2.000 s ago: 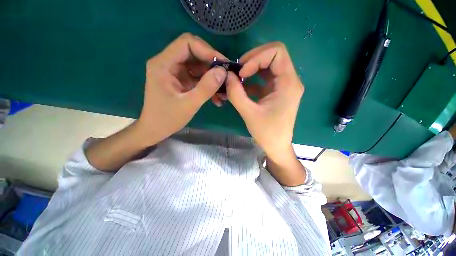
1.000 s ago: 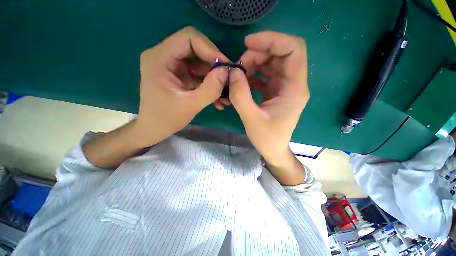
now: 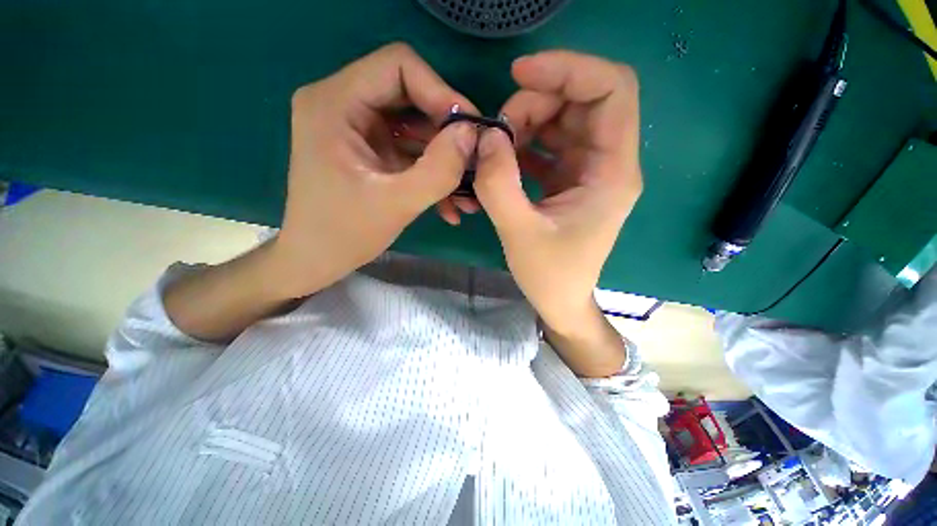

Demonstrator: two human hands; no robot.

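Note:
A small black assembly (image 3: 479,121) with a curved upper edge and shiny metal points at both ends is held between both hands above the green mat. My left hand (image 3: 375,164) grips its left side with thumb and fingers. My right hand (image 3: 570,175) has its thumb against the right side, with the index finger behind. The thumbs nearly touch and hide most of the part. A bit of reddish colour shows inside my left hand; I cannot tell what it is.
A black electric screwdriver (image 3: 778,154) lies on the green mat (image 3: 154,103) at the right, beside a green box (image 3: 897,205) with a cable. A round perforated tray (image 3: 493,12) is cut off at the top. Tiny screws (image 3: 680,43) lie scattered. Another person's pale sleeve (image 3: 842,375) is at lower right.
The right fingers have shifted on the black part and its curved edge shows more. The tray and screwdriver sit slightly higher and further right in view.

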